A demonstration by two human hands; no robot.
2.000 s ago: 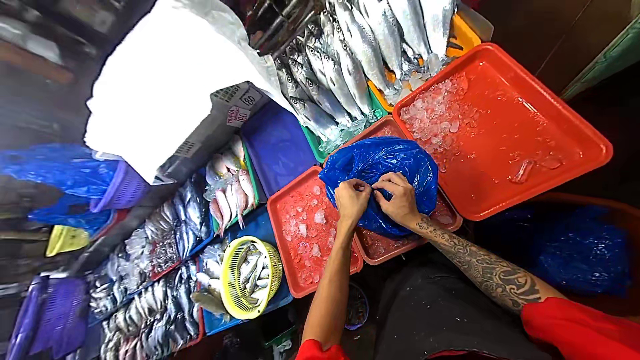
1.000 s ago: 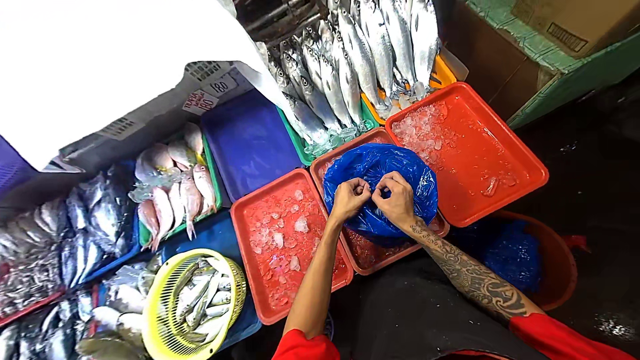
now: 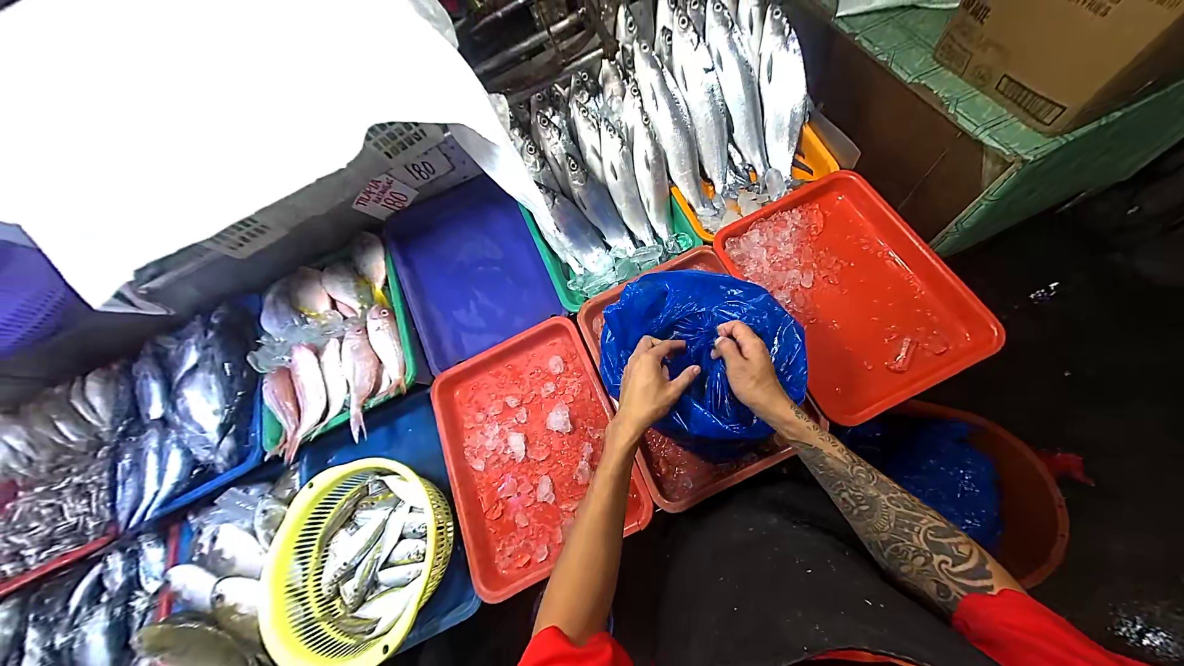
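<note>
A blue plastic bag (image 3: 703, 305) is spread over a round container, whose own surface is hidden, on a red tray (image 3: 671, 495). Over the bag's left part is my left hand (image 3: 652, 379), its thumb and fingers apart and nothing seen between them. My right hand (image 3: 751, 370) is at the bag's right part, fingertips bent down against the plastic; whether they pinch it cannot be told. The two hands are a short way apart.
Red trays with ice lie left (image 3: 481, 444) and right (image 3: 925, 324). Silvery fish (image 3: 647, 129) stand behind. A yellow basket of fish (image 3: 277, 583), a purple tray (image 3: 472, 277) and pink fish (image 3: 324, 370) are left. A brown tub (image 3: 1036, 499) is low right; a cardboard box (image 3: 1064, 55) is upper right.
My hands, close together over the bag two seconds ago, are now farther apart. My left hand's fingers have spread. The view has turned.
</note>
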